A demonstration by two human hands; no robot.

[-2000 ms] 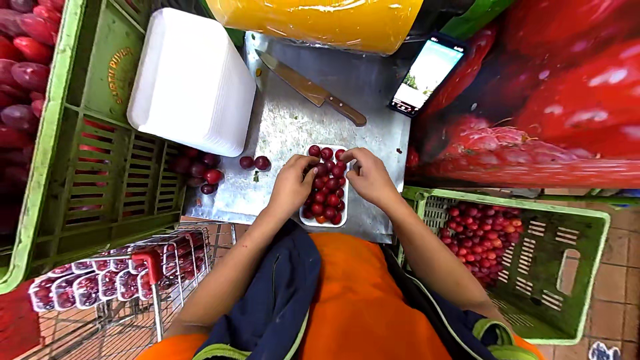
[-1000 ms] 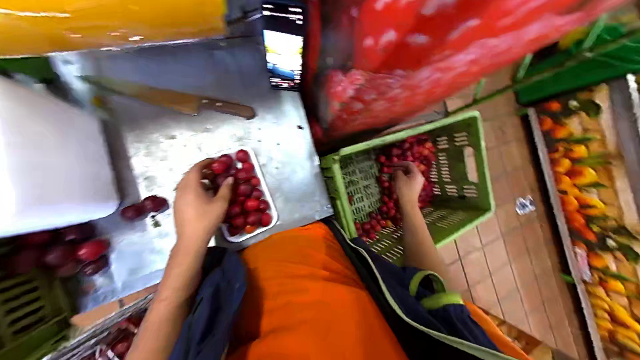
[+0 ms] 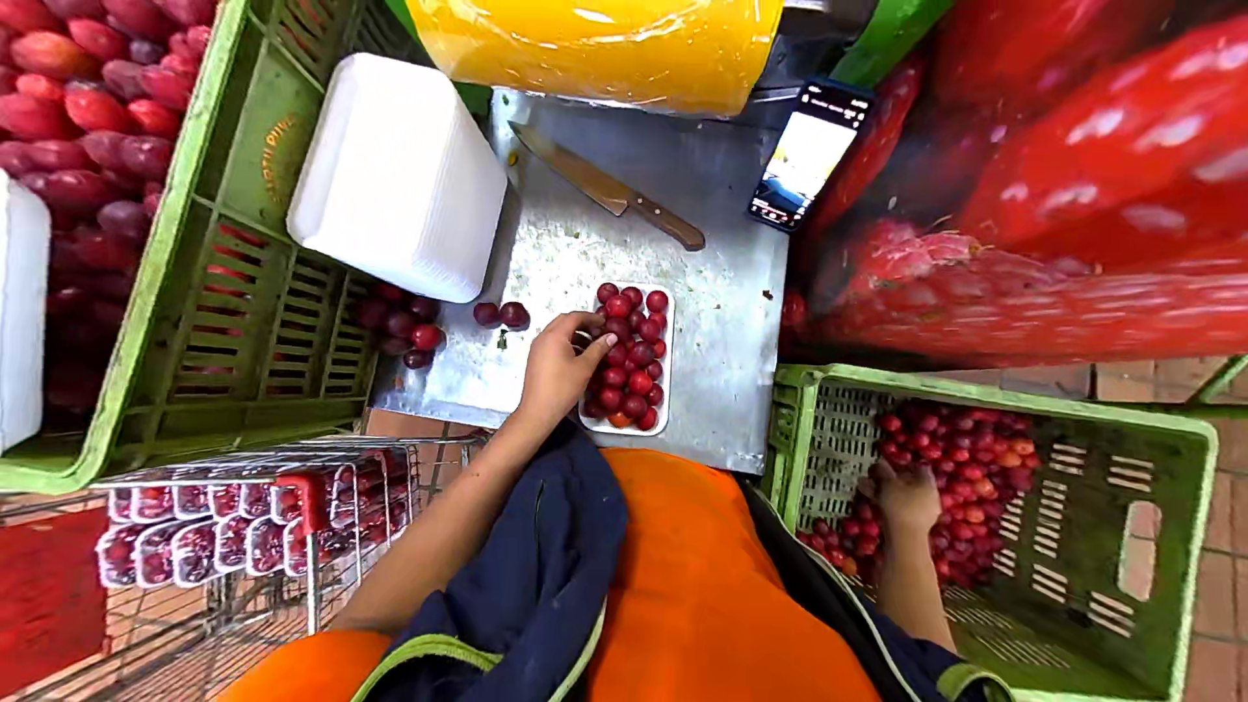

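A white foam tray (image 3: 668,409) heaped with small red plums (image 3: 639,354) lies on the metal table (image 3: 721,322). My left hand (image 3: 567,363) rests at the tray's left side, thumb and fingers touching plums there; whether it grips one is unclear. Down in the green plastic crate (image 3: 1102,507) on the right, my right hand (image 3: 905,499) reaches among loose red plums (image 3: 975,478), its fingertips partly hidden. Two dark plums (image 3: 501,315) sit on the table left of my left hand.
A knife with a wooden handle (image 3: 663,220) and a phone (image 3: 812,154) lie beyond the tray. Stacked white foam trays (image 3: 400,175) stand at the left, beside a green crate (image 3: 224,292) of plums. A wire cart (image 3: 331,526) holds packed trays. Yellow film roll (image 3: 595,49) borders the far edge.
Two seconds ago both hands were at the tray. My right hand has since gone into the right crate and is still there; my left has stayed by the tray. The view swung right and back.
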